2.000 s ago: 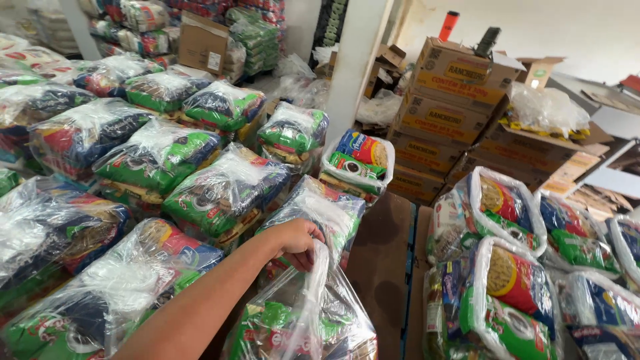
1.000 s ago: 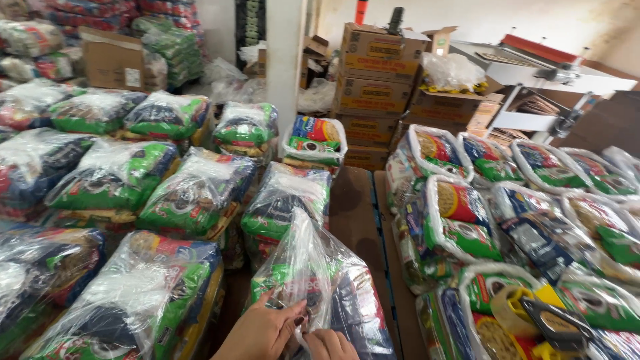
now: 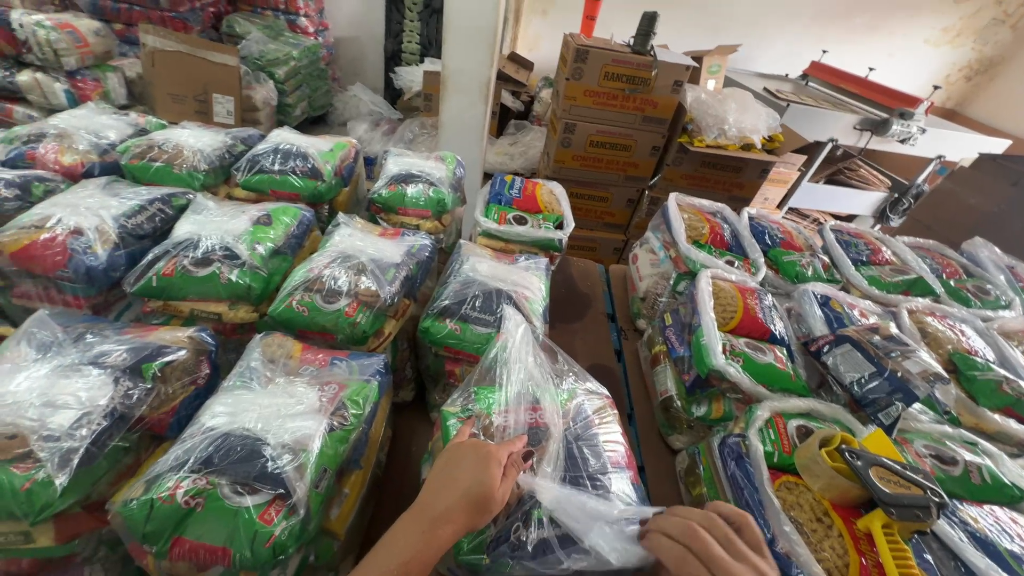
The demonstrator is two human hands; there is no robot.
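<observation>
In the lower middle stands a clear plastic bag of grocery packs (image 3: 576, 432), its loose plastic gathered into a peak at the top. My left hand (image 3: 480, 472) presses on the front of that bag, the fingers pinching a fold of the film. To the right, my right hand (image 3: 704, 536) grips a bunched white-looking flap of the plastic (image 3: 596, 512), drawn out sideways from the bag. A yellow tape dispenser (image 3: 880, 488) with a roll of clear tape lies on the open bags at the lower right.
Rows of closed grocery bags (image 3: 256, 456) fill the left side. Open-topped filled bags (image 3: 744, 336) stand in rows on the right. Stacked cardboard cartons (image 3: 616, 104), a pale pillar (image 3: 468, 104) and a machine with a red bar (image 3: 864, 84) are behind.
Two seconds ago one hand held the bag's gathered top up. A second ago both hands were together on its front; now my right hand has moved right, pulling a flap out.
</observation>
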